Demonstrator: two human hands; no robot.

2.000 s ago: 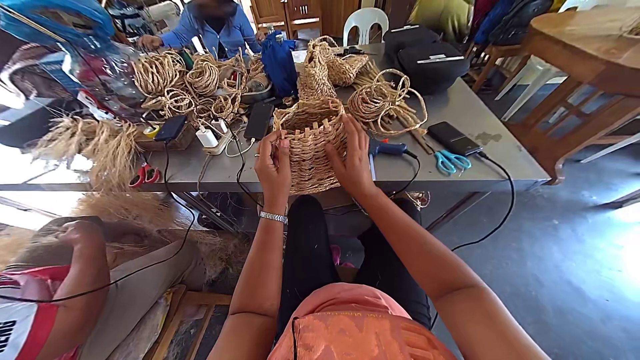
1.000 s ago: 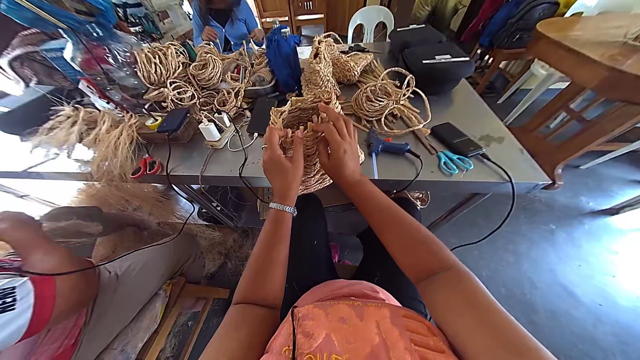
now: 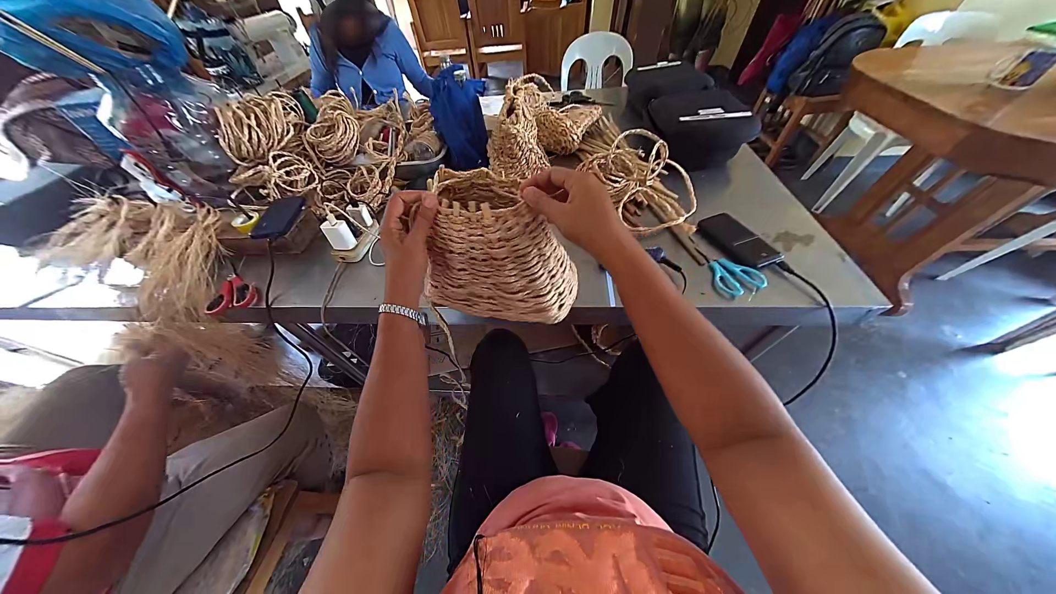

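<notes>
A woven basket of twisted natural fibre point(image 3: 503, 264) stands upright at the near edge of the metal table, its mouth facing up and short stake ends showing along the rim. My left hand point(image 3: 408, 227) pinches the left side of the rim between thumb and fingers. On the right side of the rim, the thumb and fingertips of my right hand point(image 3: 573, 206) grip the weave. Coils of braided rope point(image 3: 334, 132) lie behind and left of the basket, and a looser coil point(image 3: 639, 177) is at its right.
Light blue scissors point(image 3: 736, 278) and a black phone or power bank point(image 3: 740, 240) lie at right. Red scissors point(image 3: 232, 295), a white charger point(image 3: 337, 233) and loose fibre bundles point(image 3: 177, 247) are at left. One person sits across the table point(image 3: 610, 293); another is close on my left, handling fibre. Cables hang over the edge.
Both hands have moved apart to opposite sides of the basket's rim; a second ago they were close together at its top. The basket's outer wall now shows more. The person at left has lowered an arm.
</notes>
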